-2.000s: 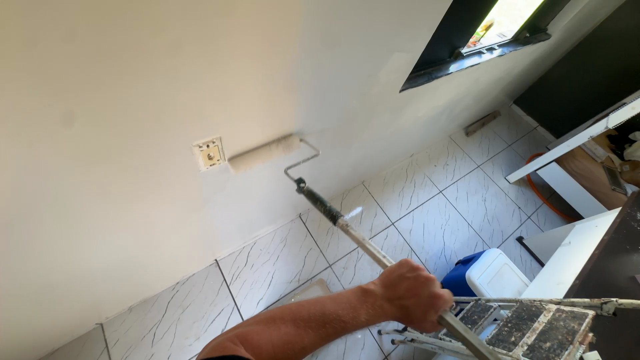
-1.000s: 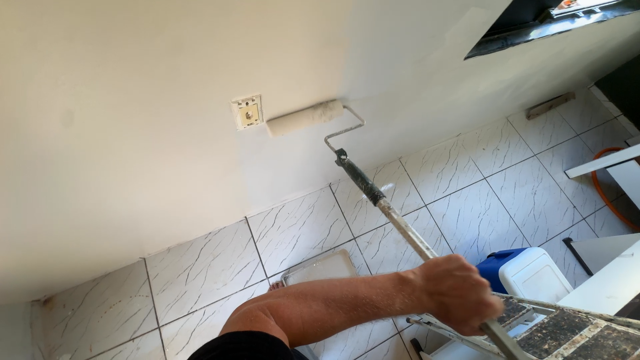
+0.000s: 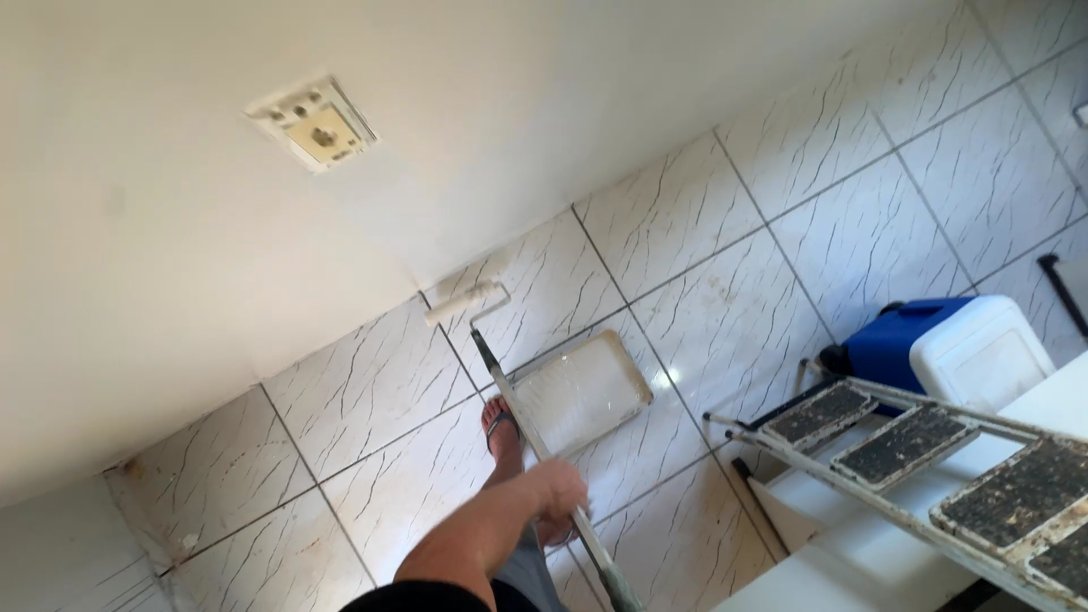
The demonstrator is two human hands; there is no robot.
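Observation:
My left hand point(image 3: 561, 489) is closed around the long pole of a paint roller, with my forearm entering from the bottom. The roller's pale cover point(image 3: 463, 303) appears over the floor tiles close to the foot of the wall; whether it touches anything cannot be told. A paint tray point(image 3: 582, 391) with white paint lies on the tiled floor, right of the pole. On the white wall point(image 3: 476, 110) is an uncovered electrical socket point(image 3: 319, 127). The pole's lower end runs out at the bottom edge. My right hand is out of sight.
My foot point(image 3: 501, 425) in a flip-flop stands beside the tray. A paint-spattered folding stepladder point(image 3: 905, 442) lies across the lower right, over white panels or furniture point(image 3: 858, 544). Behind it sits a blue and white cooler box point(image 3: 943, 348). Marbled tiles point(image 3: 680, 255) run along the wall.
The roller was against the wall beside the socket in the earlier frames; now it is down over the floor near the tray. The view has tilted down, and the window has left it.

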